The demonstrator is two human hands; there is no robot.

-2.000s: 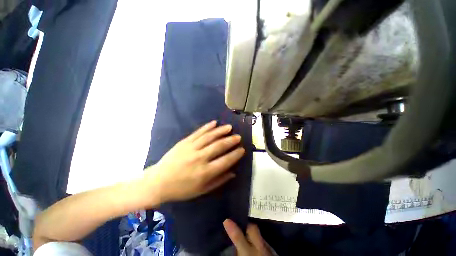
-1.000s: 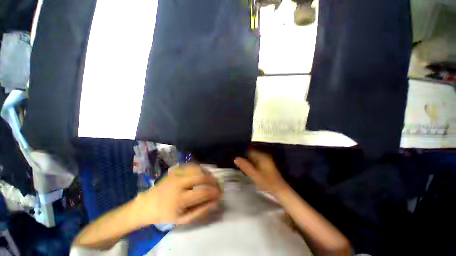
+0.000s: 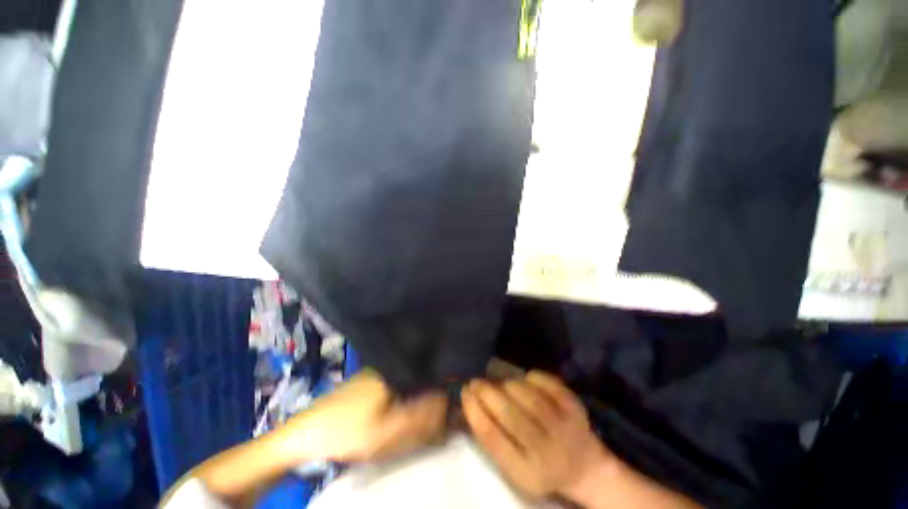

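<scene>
A dark navy fabric panel (image 3: pixel 408 169) lies over the white table and hangs down past its front edge. Its lower end is bunched at my hands, close to my body. My left hand (image 3: pixel 403 423) is blurred and closed on the panel's lower end. My right hand (image 3: pixel 528 427) is beside it, fingers bent over the same cloth end. The fingertips are partly hidden in the cloth. A second dark panel (image 3: pixel 737 149) lies to the right on the machine bed.
A long dark panel (image 3: pixel 100 149) lies along the table's left side. A blue plastic basket (image 3: pixel 194 368) with scraps (image 3: pixel 284 338) is below the front edge. Cloth bundles (image 3: pixel 80 338) are at far left. A ruler scale (image 3: pixel 846 284) runs along the table's front edge.
The view has tilted down from the machine head. My left hand has left the panel's top on the table, and both hands have come together at its lower end, drawing it narrower.
</scene>
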